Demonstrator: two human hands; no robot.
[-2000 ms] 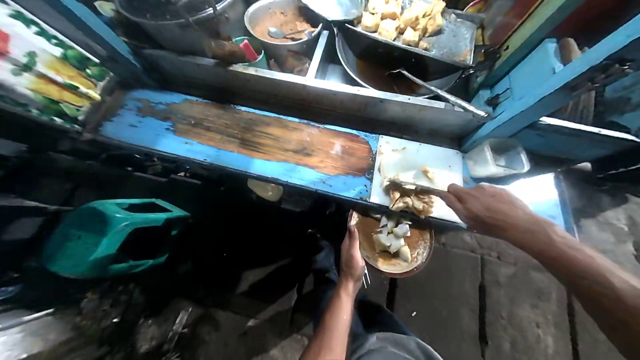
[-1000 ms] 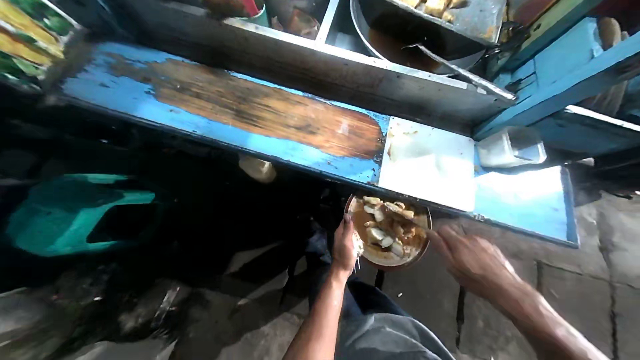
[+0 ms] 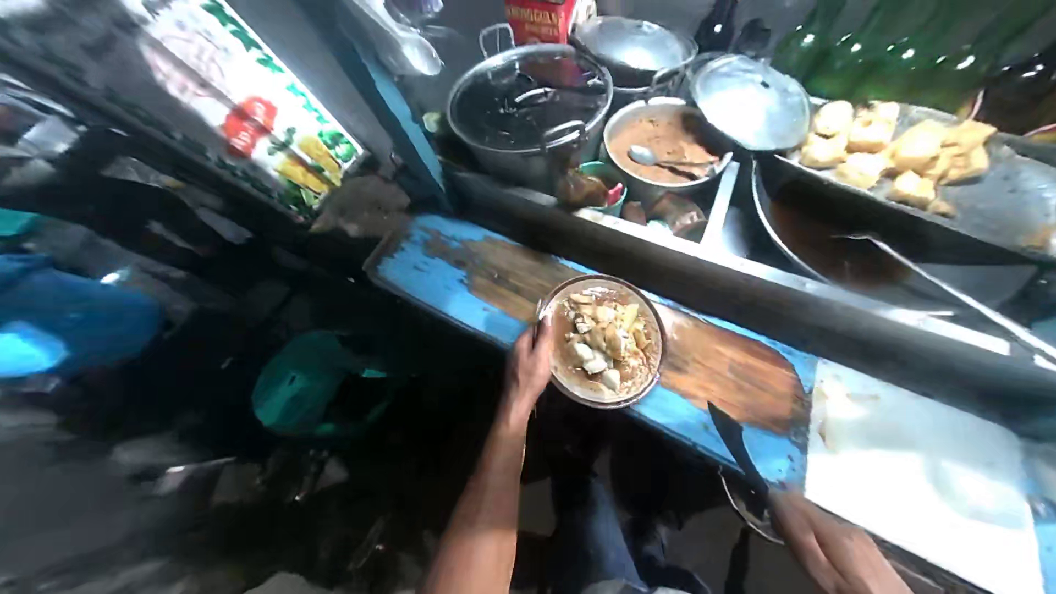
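My left hand (image 3: 530, 367) grips the left rim of a round plate (image 3: 606, 399), which is over the front edge of the blue wooden counter. Pale and white food chunks (image 3: 606, 338) lie in brown sauce on it. At the lower right, my right hand (image 3: 833, 544) is closed around a knife (image 3: 738, 450), its dark blade pointing up and left across the counter edge. A white cutting board (image 3: 916, 470) with some residue lies just beyond that hand.
Behind the counter (image 3: 718, 363) are a lidded pot (image 3: 532, 107), a pot of brown sauce (image 3: 660, 136) with a spoon, a tray of fried tofu (image 3: 916, 153) and a large pan (image 3: 850, 239) with a ladle. A green plastic stool (image 3: 301, 384) stands at lower left.
Food pieces went from the cutting board onto the plate between the two earlier frames. The plate, in my left hand, has since moved left along the counter, away from the board. The view has swung left.
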